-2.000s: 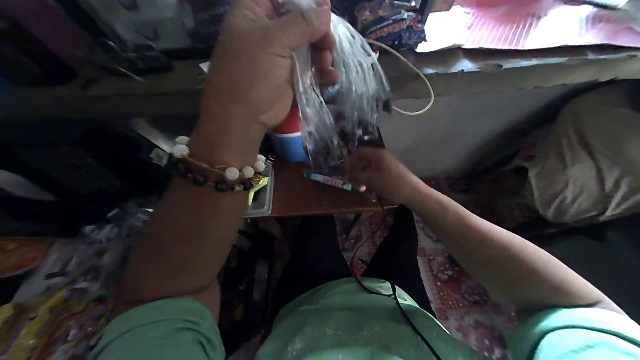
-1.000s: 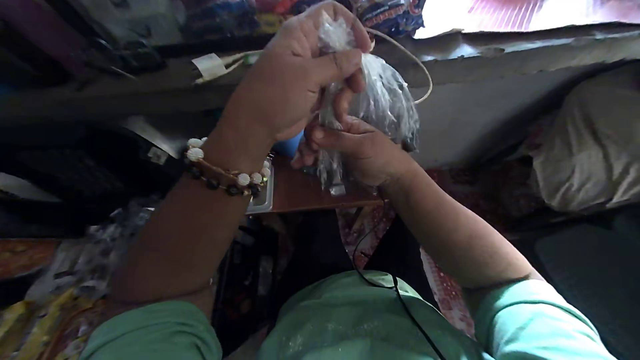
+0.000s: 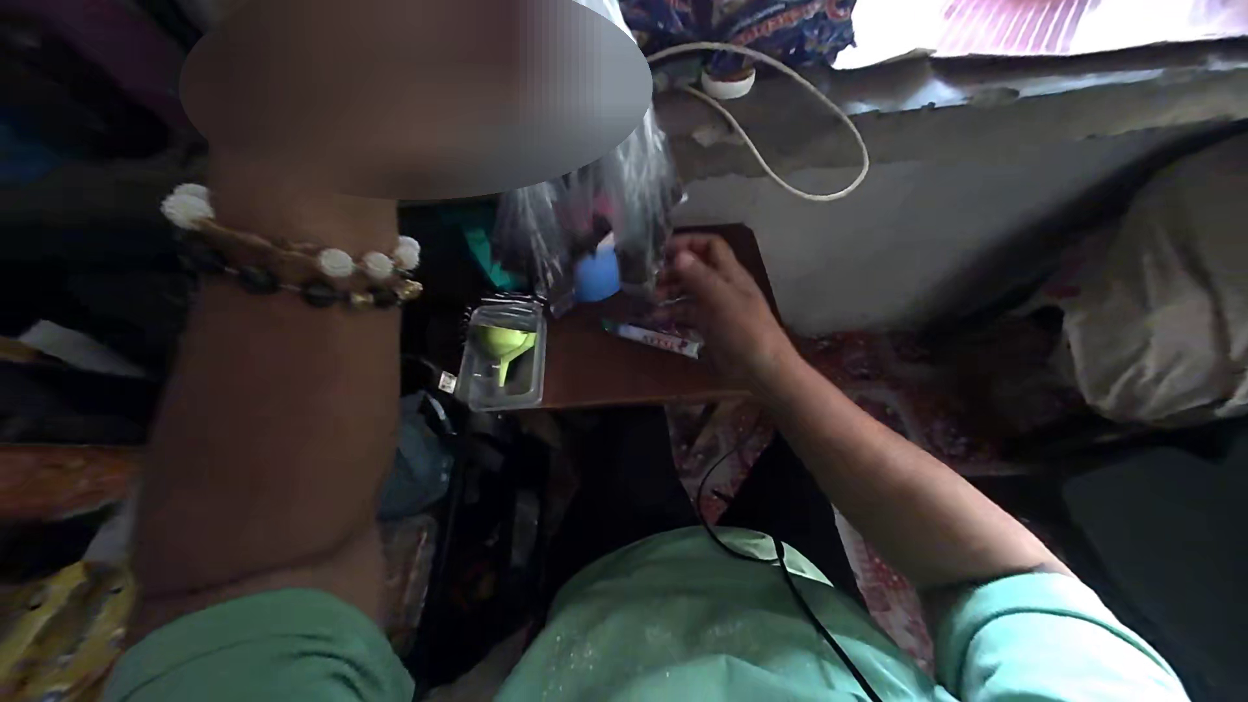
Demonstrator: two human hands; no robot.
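Note:
A blurred oval covers my left hand (image 3: pixel 419 97) at the top left, so its fingers and grip cannot be made out. Clear plastic bags (image 3: pixel 624 210) hang down beside it over a small brown table. My right hand (image 3: pixel 707 283) is at the bags' lower right edge, its fingers partly bent; whether they touch the plastic is unclear. Below the bags lies a white tube-like item (image 3: pixel 653 338) with writing. Behind the plastic stands a blue object (image 3: pixel 598 275). To the left, a clear plastic container (image 3: pixel 505 390) holds a yellow-green funnel (image 3: pixel 505 341).
A white cable (image 3: pixel 829 195) loops from the ledge (image 3: pixel 975 102) behind the table (image 3: pixel 624 385). Dark printed packets (image 3: pixel 795 29) sit on that ledge. Beige cloth (image 3: pixel 1160 292) is at the right, and a thin black cord (image 3: pixel 819 624) runs over my green shirt.
My left hand has risen toward the upper left. My right hand, which was at the bags close to my left hand one second ago, is now lower and apart from it.

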